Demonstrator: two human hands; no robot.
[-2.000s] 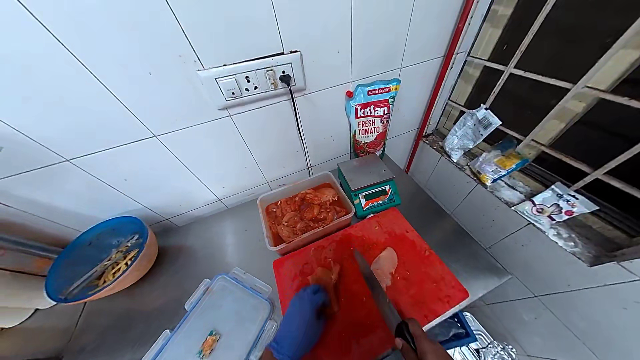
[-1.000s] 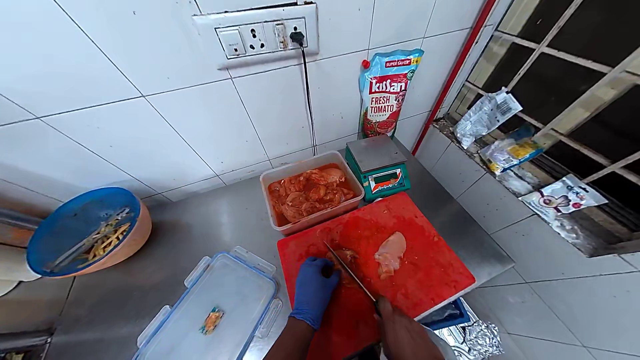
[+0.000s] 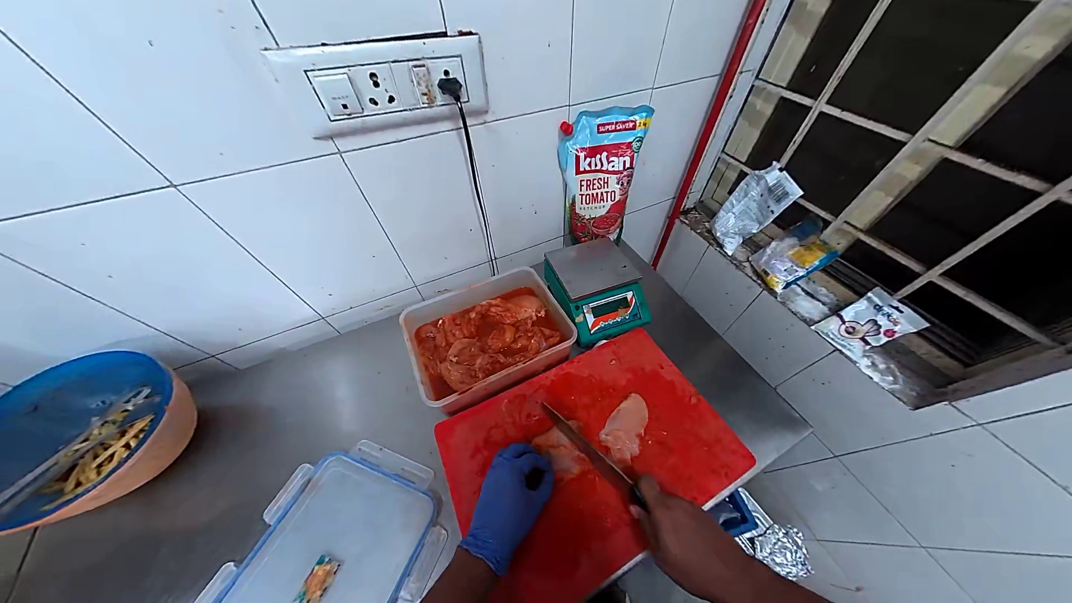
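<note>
My left hand [image 3: 509,502], in a blue glove, presses its fingertips on a piece of raw meat [image 3: 563,450] on the red cutting board [image 3: 687,431]. My bare right hand [image 3: 670,523] grips the black handle of a kitchen knife [image 3: 590,452]; the blade lies across that piece, its tip pointing up and left. Another pale slice of raw meat [image 3: 625,425] rests on the board just right of the blade. Behind the board stands a plastic container [image 3: 412,356] of meat pieces in red marinade [image 3: 486,339].
A green weighing scale [image 3: 596,289] and a ketchup pouch [image 3: 599,176] stand behind the board. A clip-on container lid [image 3: 352,519] lies at front left. At far left is a blue bowl [image 3: 84,368] holding fries and tongs. Crumpled foil [image 3: 783,550] sits below right.
Two seconds ago the knife lay beside the pale slice on the right; since then it has moved left, to the piece under my left hand. The view has shifted somewhat.
</note>
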